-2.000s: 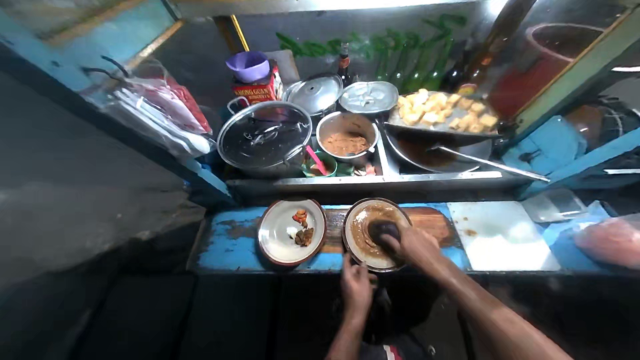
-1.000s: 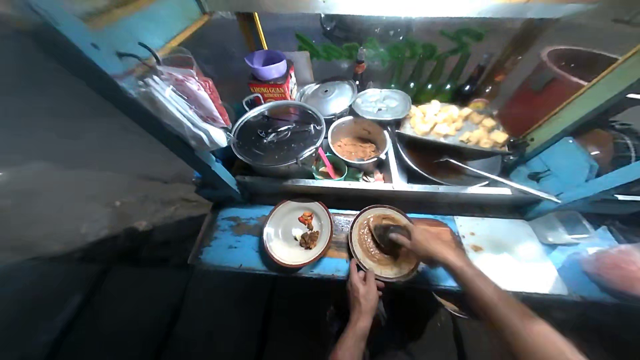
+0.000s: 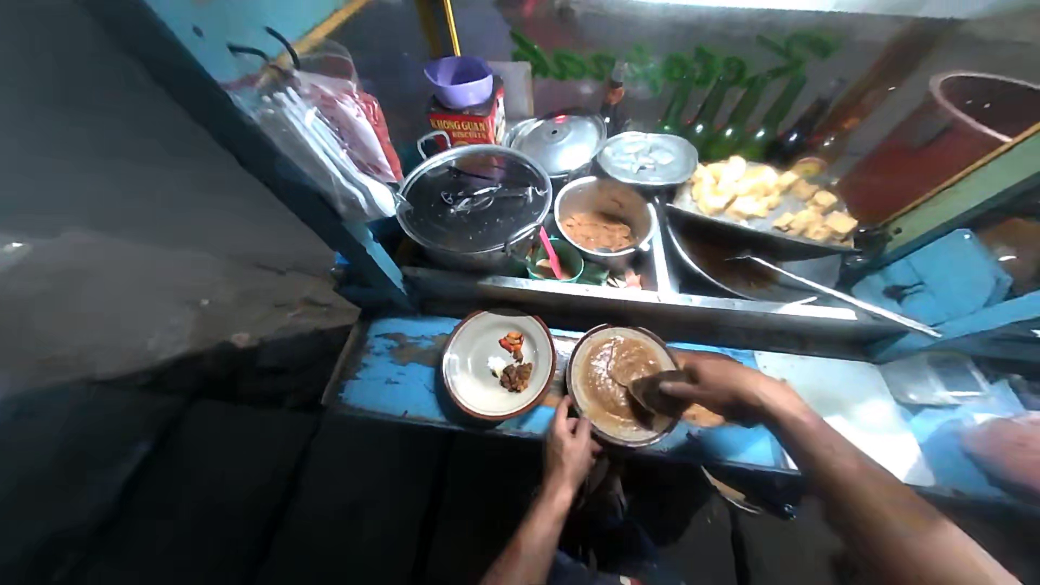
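A brown-rimmed plate [image 3: 605,357] with smooth brown sauce spread over it stands on the worn blue ledge. My left hand [image 3: 569,445] holds the plate by its lower left rim. In my right hand [image 3: 715,383] is a dark pestle [image 3: 650,392], its head resting in the sauce near the plate's right side. Just left of it, a second brown-rimmed plate [image 3: 471,366] carries red chilli pieces [image 3: 512,343], a dark brown paste [image 3: 517,376] and a little white stuff between them. My fingers cover part of the pestle.
Behind the metal edge [image 3: 569,294] stand a lidded pot [image 3: 475,199], a pot of brown paste [image 3: 601,231], a green cup [image 3: 567,264] with a pink spoon, a tray of fried tofu pieces [image 3: 747,195] and a wok [image 3: 723,260] with a ladle. A white board [image 3: 845,406] lies at right.
The pestle has moved from the upper middle of the sauce towards the plate's lower right. The sauce looks smoother and more spread out. My left hand stays at the plate's rim.
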